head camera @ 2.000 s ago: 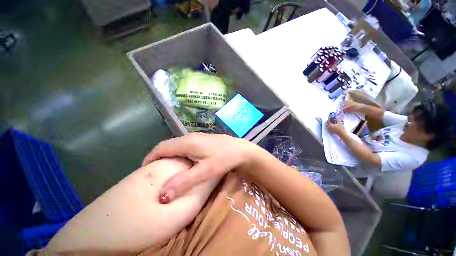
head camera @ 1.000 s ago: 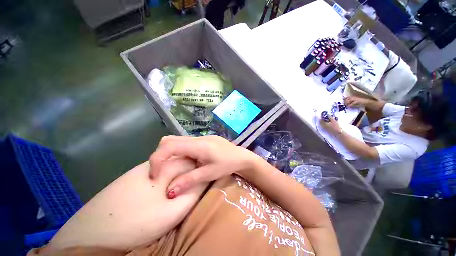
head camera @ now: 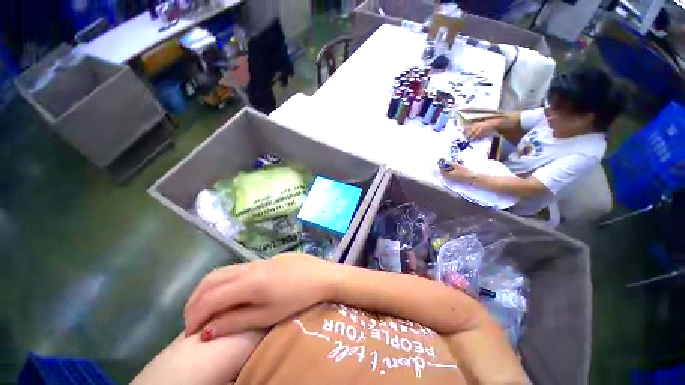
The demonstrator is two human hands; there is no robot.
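Note:
My right hand (head camera: 236, 297) reaches across my body and clasps my bare left arm (head camera: 203, 361) at the lower left. My left hand is not in view. Just ahead, a grey bin (head camera: 197, 153) holds a yellow-green bag (head camera: 268, 193) with dark print, a turquoise box (head camera: 330, 204) and crumpled clear plastic. The adjoining grey bin (head camera: 559, 259) holds shiny clear bags (head camera: 462, 259) with mixed contents. My forearm and torso hide the bins' near parts.
A white table (head camera: 342, 98) behind the bins bears thread cones (head camera: 413, 94). A person in a white shirt (head camera: 559, 150) sits there, handling small dark items. Another grey bin (head camera: 105, 113) stands far left. Blue crates (head camera: 60, 372) show lower left.
The view has swung left and up, showing more of the far left floor. My right hand stays on my left arm; its fingers lie more over the arm's outer side.

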